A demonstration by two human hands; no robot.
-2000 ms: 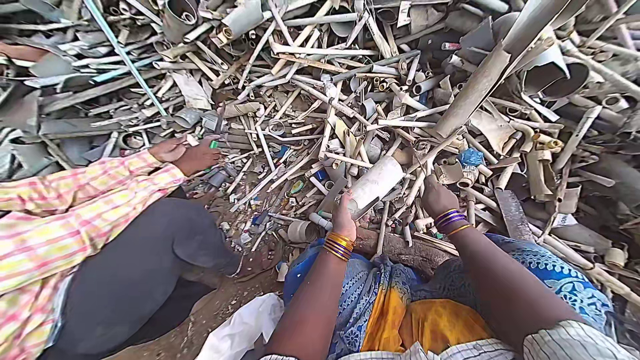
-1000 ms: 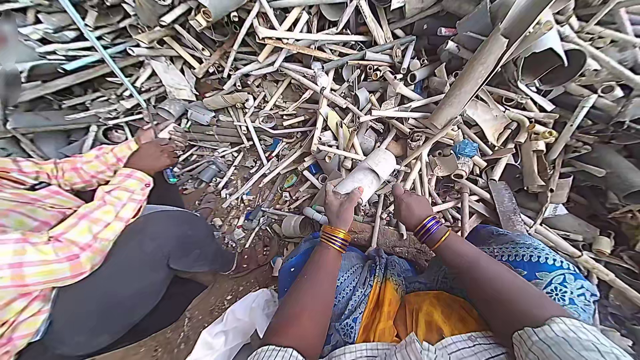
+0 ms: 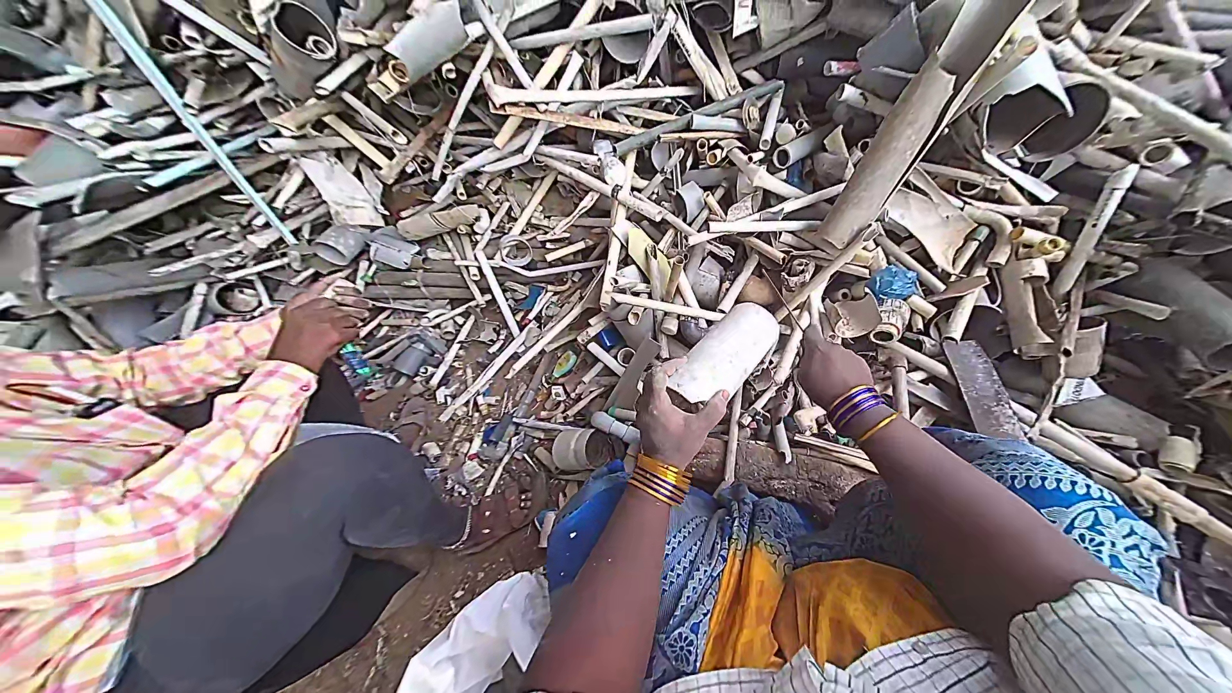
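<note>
Near the middle of the head view, my left hand [image 3: 677,419] grips the lower end of a short, whitish plastic pipe piece [image 3: 729,353], with the thumb at its edge. The piece tilts up to the right above the scrap. My right hand [image 3: 830,366] is to the right of it, apart from the piece, its fingers curled near some thin sticks or pipes. Whether it holds a tool or a thin piece cannot be told. A thick log [image 3: 784,472] lies below both hands, in front of my lap.
Scrap pipes [image 3: 597,96] heap up ahead and on both sides. A long split pipe [image 3: 890,144] leans at the upper right, and a flat metal blade-like strip [image 3: 980,385] stands right of my arm. A co-worker's hands [image 3: 318,322] are at the left. A white sack [image 3: 481,635] lies below.
My left hand still holds the whitish pipe piece, which has been turned and shifted. My right hand was close to the piece one second ago and has moved up and right, away from it.
</note>
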